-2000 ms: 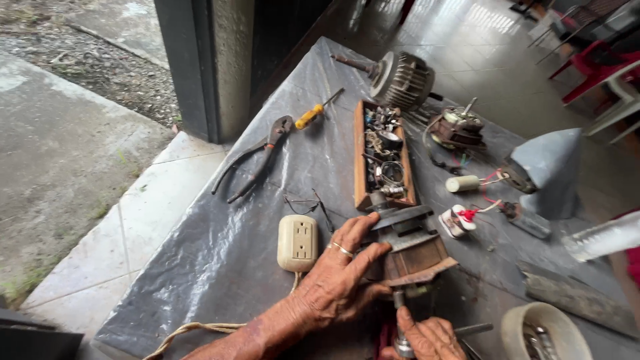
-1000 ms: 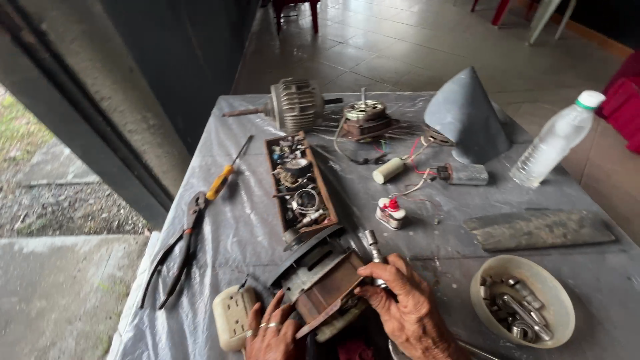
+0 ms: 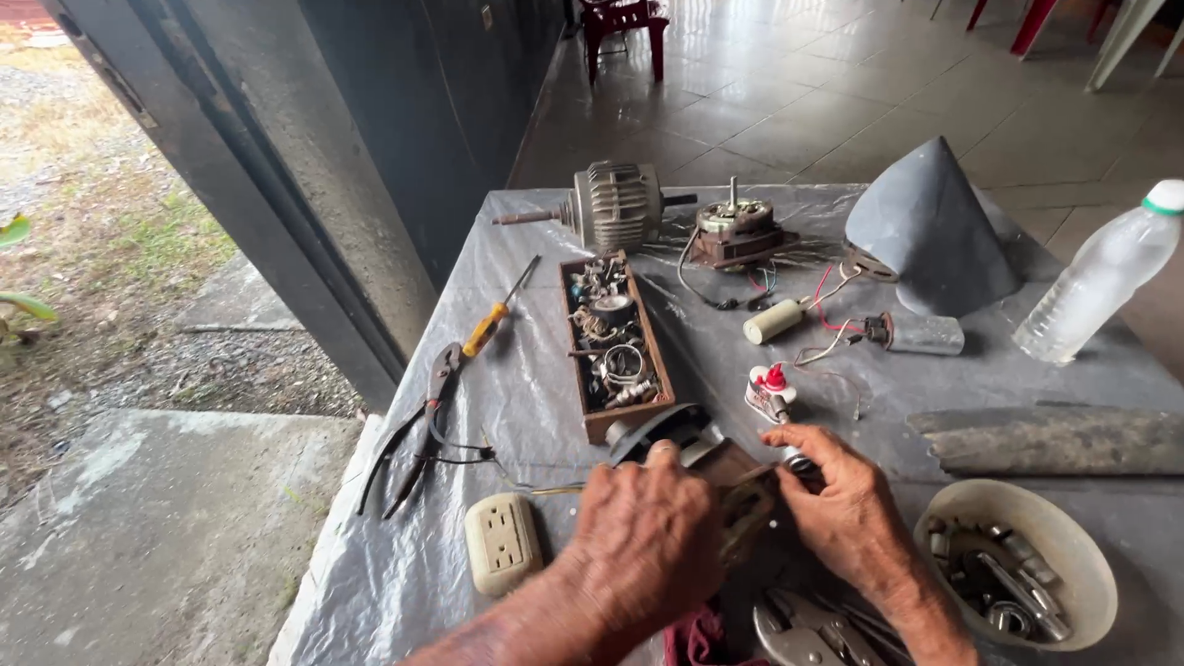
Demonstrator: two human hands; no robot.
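My left hand (image 3: 647, 523) lies over the near side of an electric motor (image 3: 689, 439) and grips it; its fingers partly hide the rusty core. My right hand (image 3: 837, 509) holds a metal socket tool (image 3: 797, 460) between thumb and fingers at the motor's right side. Just beyond that tool stands a small white bottle with a red cap (image 3: 770, 393). A wooden box of small parts (image 3: 618, 347) touches or nearly touches the motor's far side. Below my right hand lie locking pliers (image 3: 809, 634), beside a dark red cloth (image 3: 703, 638).
Left are a beige outlet box (image 3: 502, 544), slip-joint pliers (image 3: 435, 407) and a yellow screwdriver (image 3: 487, 328). A finned motor (image 3: 618, 208), a second motor (image 3: 737, 231), capacitors (image 3: 775, 321), a grey cone (image 3: 930, 227) and a plastic bottle (image 3: 1105, 268) stand behind. A bowl of sockets (image 3: 1091, 592) is right.
My left hand has moved from the motor's near left edge up over it. My right hand still holds the socket tool, which now tilts away beside the motor. The view has shifted.
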